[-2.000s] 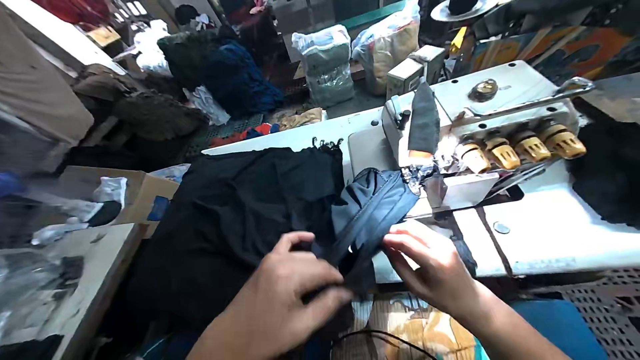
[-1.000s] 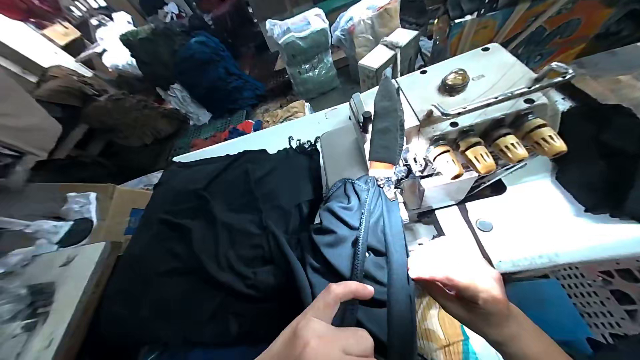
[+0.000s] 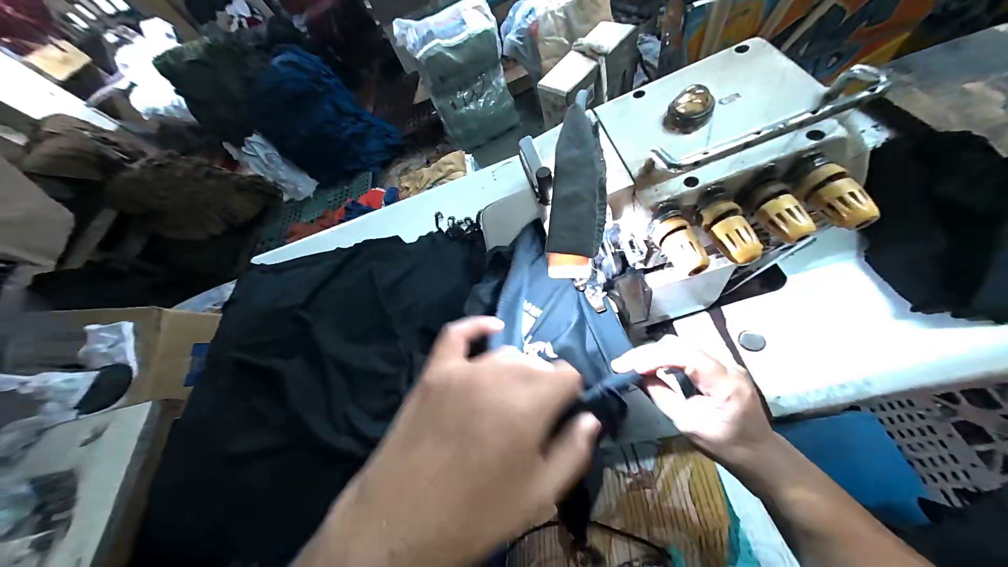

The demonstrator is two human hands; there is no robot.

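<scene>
A dark blue-grey garment piece with a small white print lies at the needle area of a white overlock sewing machine. My right hand pinches the fabric's near edge between thumb and fingers, just below the machine's presser foot. Blurred, my left hand is curled over the garment to the left; its fingertips lie at a dark fold, and whether they grip it is unclear. Black cloth spreads over the table left of the machine. A dark cloth flap hangs at the machine's front.
Yellow tension knobs line the machine's front. More black fabric lies at the right of the white table. A cardboard box stands at the left. Wrapped bundles and a blue cloth heap are behind.
The blue-grey garment, seen earlier with its zipper facing up, now shows a white print at the machine. My left hand has moved up and in over it. My right hand now pinches its edge.
</scene>
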